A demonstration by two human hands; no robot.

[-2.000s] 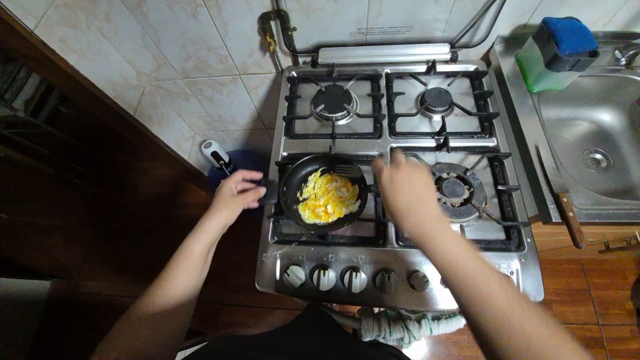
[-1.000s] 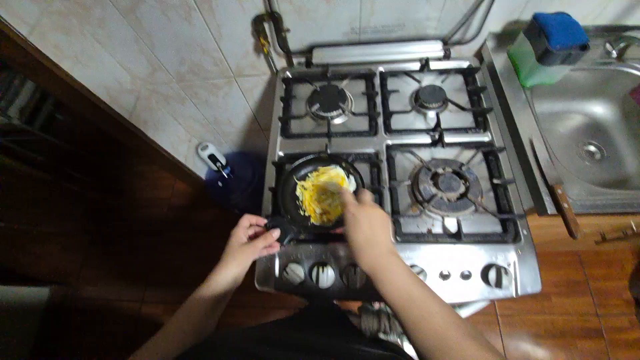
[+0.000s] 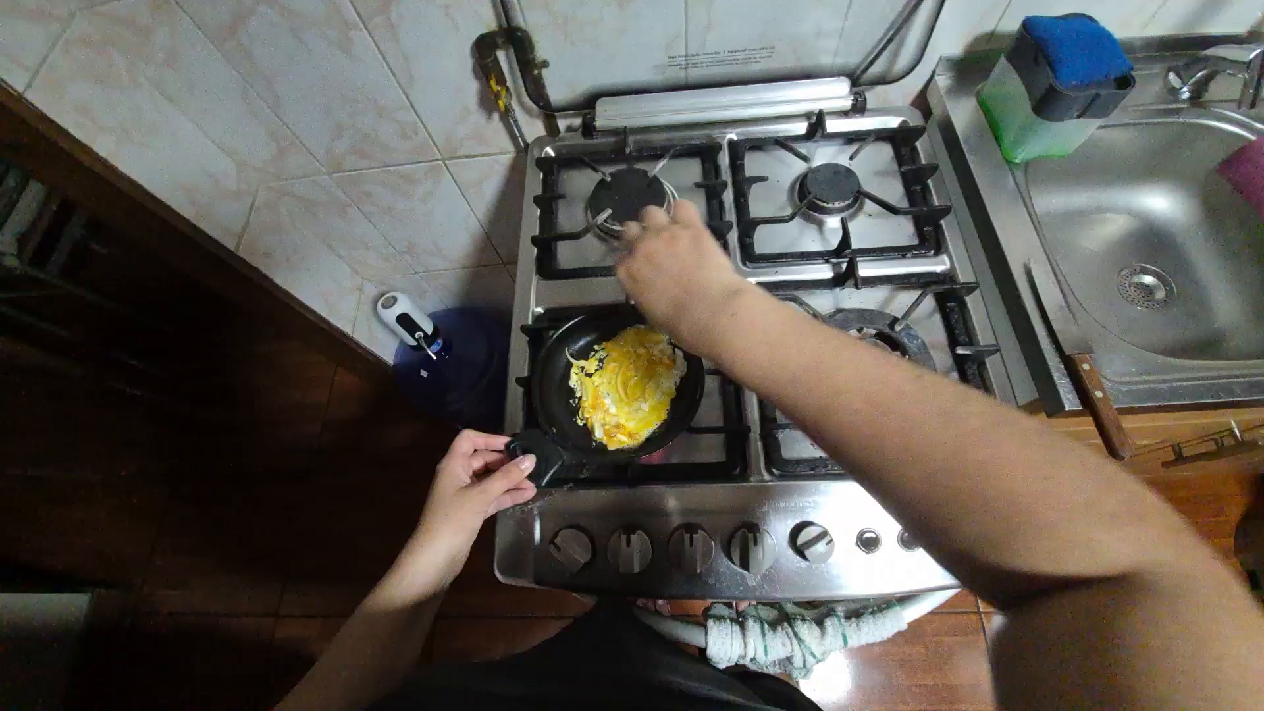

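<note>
A small black frying pan (image 3: 555, 395) with cooked scrambled egg (image 3: 632, 385) sits on the front left grate of a steel gas stove (image 3: 671, 513). My left hand (image 3: 479, 479) grips the pan's short black handle (image 3: 536, 457) between thumb and fingers. Above the grates, beyond the pan's far rim, my right hand (image 3: 676, 267) is bent with its fingers curled, near the back left burner (image 3: 629, 195). Motion blur surrounds those fingertips, and whether they hold a utensil cannot be made out.
To the right, a steel sink (image 3: 1116, 237) adjoins the stove, with a wooden-handled knife (image 3: 1101, 405) at its near left edge and a soap dispenser with a blue sponge (image 3: 1071, 59) behind. A blue water jug (image 3: 454, 365) stands left of the stove, below the tiled wall (image 3: 296, 109).
My right hand has moved from over the egg to beyond the pan's far rim. The egg is gathered differently in the pan. My left hand remains at the handle since one second ago.
</note>
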